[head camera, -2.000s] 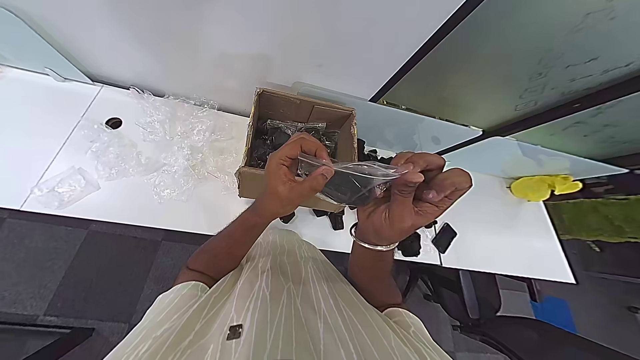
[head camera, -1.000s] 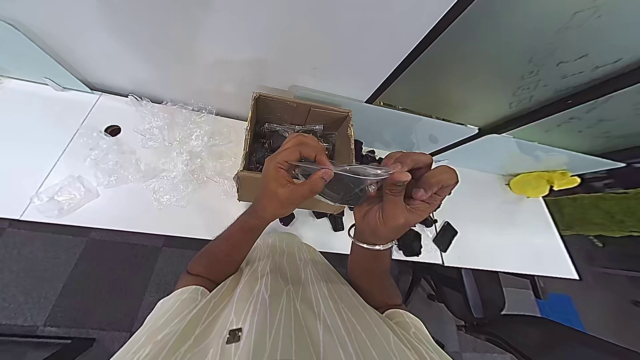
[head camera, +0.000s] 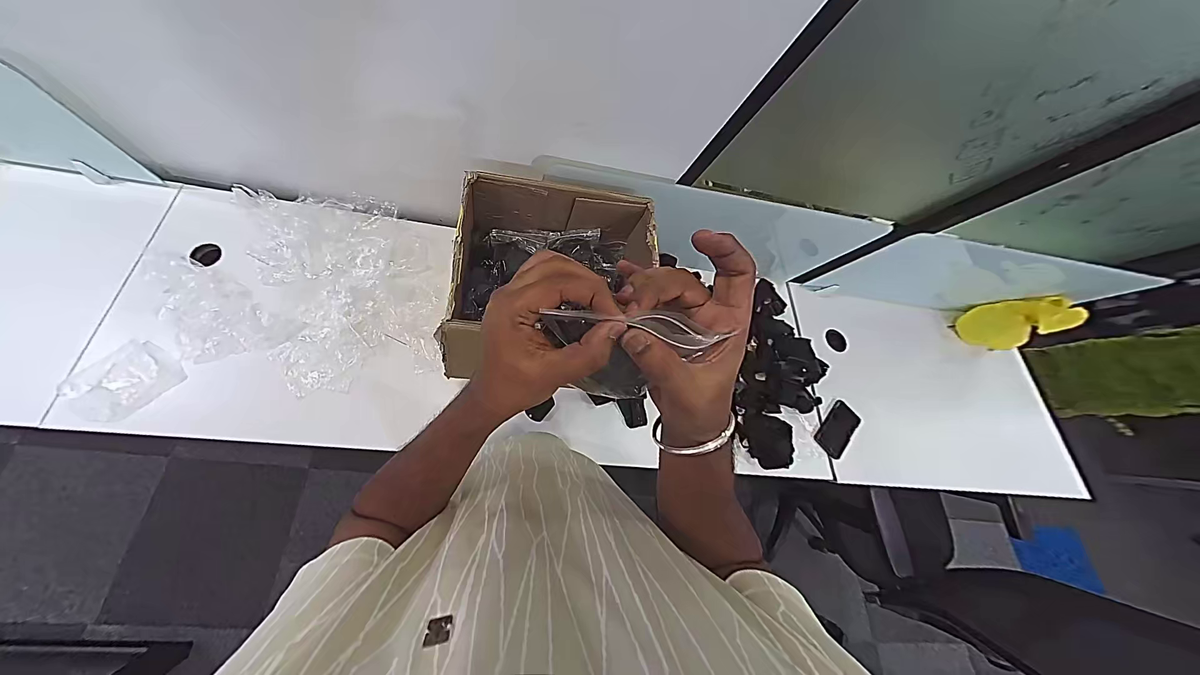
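A clear plastic zip bag (head camera: 609, 370) with something dark inside hangs between my two hands, in front of the cardboard box. My left hand (head camera: 548, 328) pinches the bag's top edge between thumb and fingers. My right hand (head camera: 698, 342), with a metal bangle at the wrist, pinches the same edge close to the left fingertips. Its index or another finger sticks up. To the right of the pinch the two sides of the bag's mouth bow apart. The open cardboard box (head camera: 458, 281) behind holds dark items in clear bags. What the bag holds is partly hidden by my hands.
A heap of crumpled clear plastic bags (head camera: 328, 291) spreads over the white table (head camera: 947, 403) on the left. Several black items (head camera: 778, 366) lie right of the box, near a black phone-like object (head camera: 837, 428). A yellow object (head camera: 1017, 323) lies at the far right. A black chair (head camera: 1050, 600) stands below.
My hands have come together along the bag's top edge; they were farther apart before. The right hand has moved left and its fingers have shifted their grip.
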